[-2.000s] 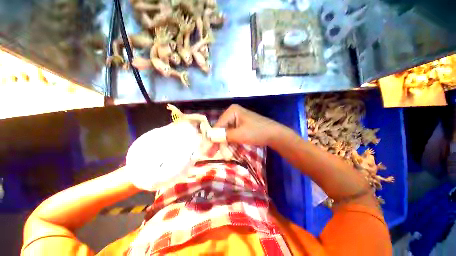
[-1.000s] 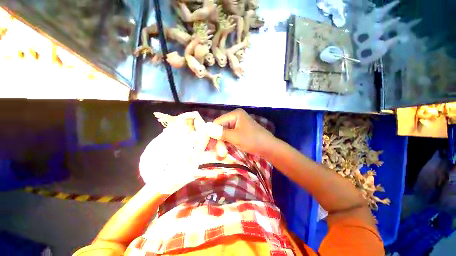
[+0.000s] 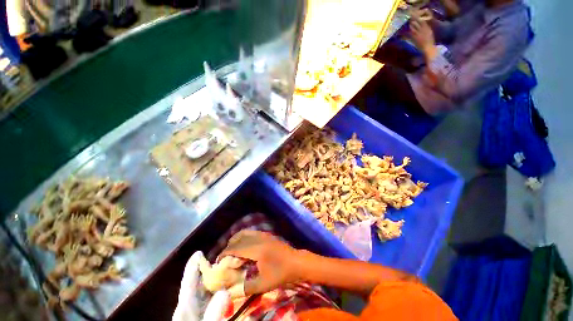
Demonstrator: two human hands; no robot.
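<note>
My left hand (image 3: 193,294), in a white glove and partly cut off by the bottom edge, holds a pale tan moulded limb (image 3: 220,274) over my lap. My bare right hand (image 3: 261,260) is bent against the limb with its fingers curled; whether it grips the limb or something thin is hidden. A pile of tan limbs (image 3: 78,229) lies on the metal bench (image 3: 157,235) at left. A square stained board (image 3: 217,169) on the bench carries a small white round cup (image 3: 197,148) with a thin pale stick by it.
A blue crate (image 3: 433,232) beside my right arm holds many yellowish limbs (image 3: 336,175) and a clear plastic piece. A glaring lit box (image 3: 327,63) stands behind it. White spiked holders (image 3: 223,100) are behind the board. Another person (image 3: 465,69) works at upper right.
The view has swung to the right, bringing the crate to the middle and the other person into view. Both hands are still together over my lap, now lower in the picture.
</note>
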